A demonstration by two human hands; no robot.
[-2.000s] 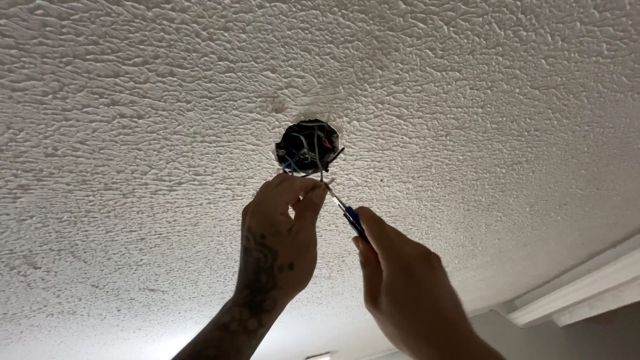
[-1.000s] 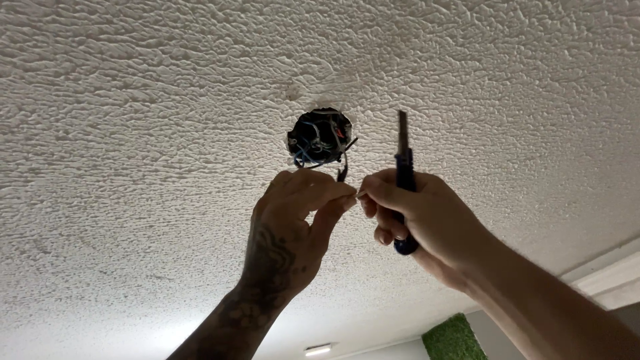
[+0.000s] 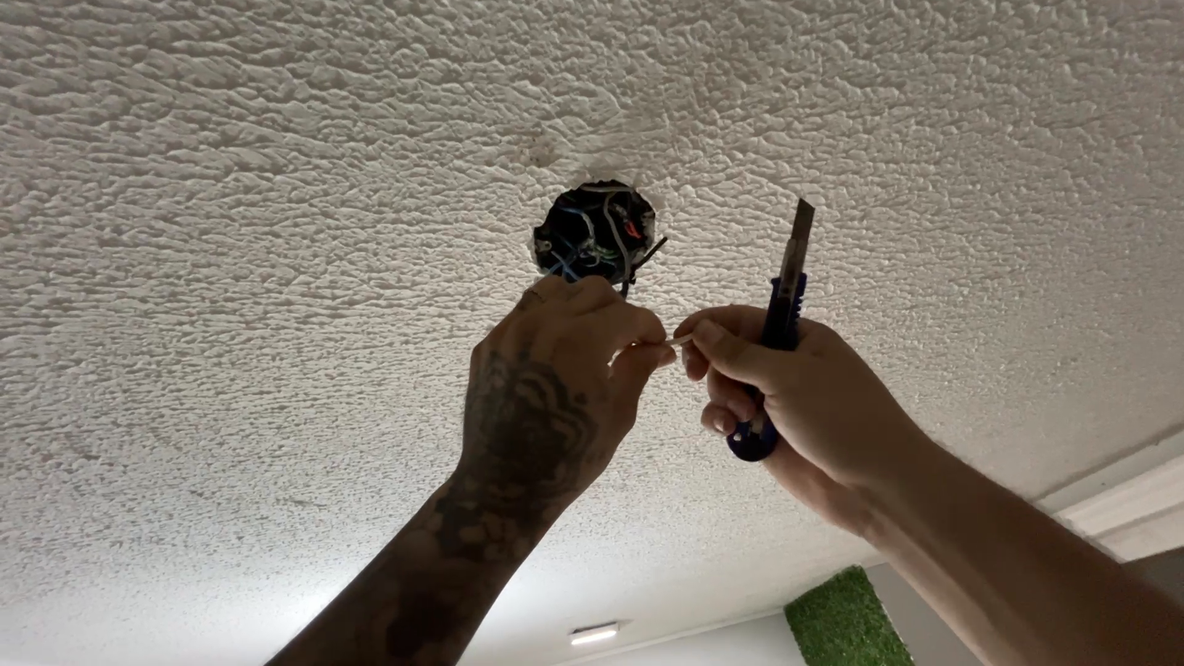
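Observation:
A round electrical box opening [image 3: 592, 231] in the ceiling holds several wires, among them blue, white, green and red or orange ones. Just below its rim, my left hand [image 3: 560, 379] pinches a thin pale wire [image 3: 681, 339] between thumb and index finger. The wire's other visible part is pinched by my right hand [image 3: 786, 379], a short gap away. A blue snap-off utility knife [image 3: 784, 314] rests in my right hand too, its blade extended and pointing up. A dark wire [image 3: 650, 253] sticks out at the opening's lower right. My left fingers hide part of the wires.
Textured white ceiling [image 3: 277, 231] surrounds the opening. A lit rectangular light fixture [image 3: 594, 634] is at the bottom, with a green artificial-grass panel [image 3: 849, 620] on the wall right of it. White molding [image 3: 1124, 495] runs along the right side.
Two seconds ago the knife blade was at the wire by my left fingertips; now the knife stands upright in my right hand, whose fingertips pinch the pale wire. My left hand stays below the opening.

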